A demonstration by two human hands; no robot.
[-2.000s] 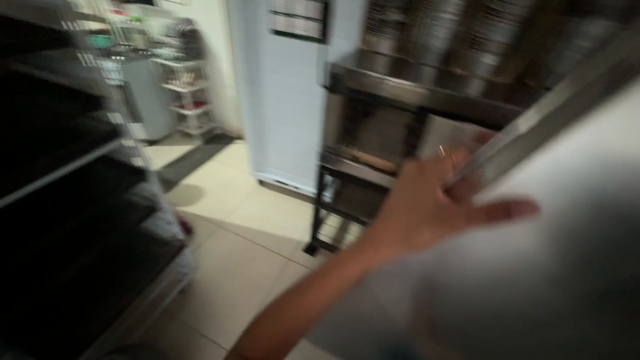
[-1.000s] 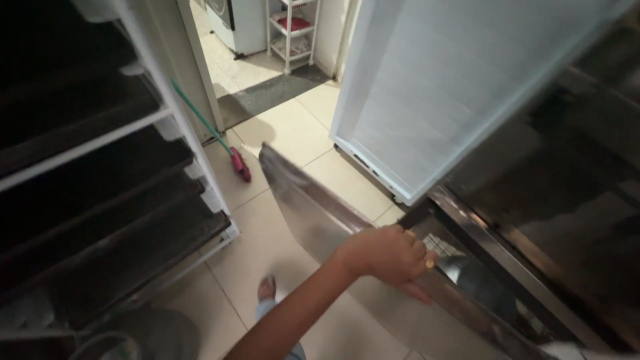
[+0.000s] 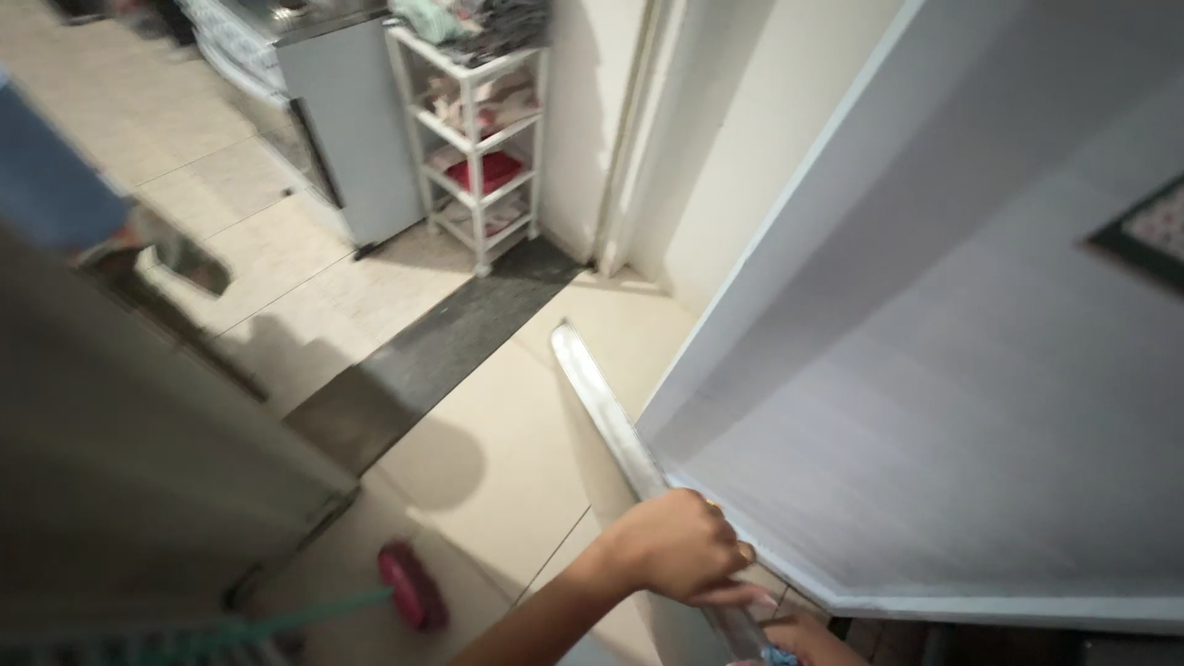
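A large flat metal sheet or tray (image 3: 606, 421) stands on its edge, its bright rim running from the lower middle up toward the doorway. My left hand (image 3: 689, 546), with rings on its fingers, is closed over that rim near the bottom of the view. Just below and to its right, my right hand (image 3: 805, 638) is partly cut off by the lower edge and grips the near end of the sheet. Something small and blue shows beside its fingers.
A pale blue appliance or cabinet (image 3: 888, 388) rises close on the right. A red broom head (image 3: 412, 587) with a green handle lies at lower left. Beyond the dark doorway strip (image 3: 444, 342) are a white shelf rack (image 3: 476, 162) and a person's blue clothing (image 3: 55, 166).
The view has swung toward the doorway. My left hand still holds the sheet by its rim. My right hand now shows at the near end; it was not visible one second ago.
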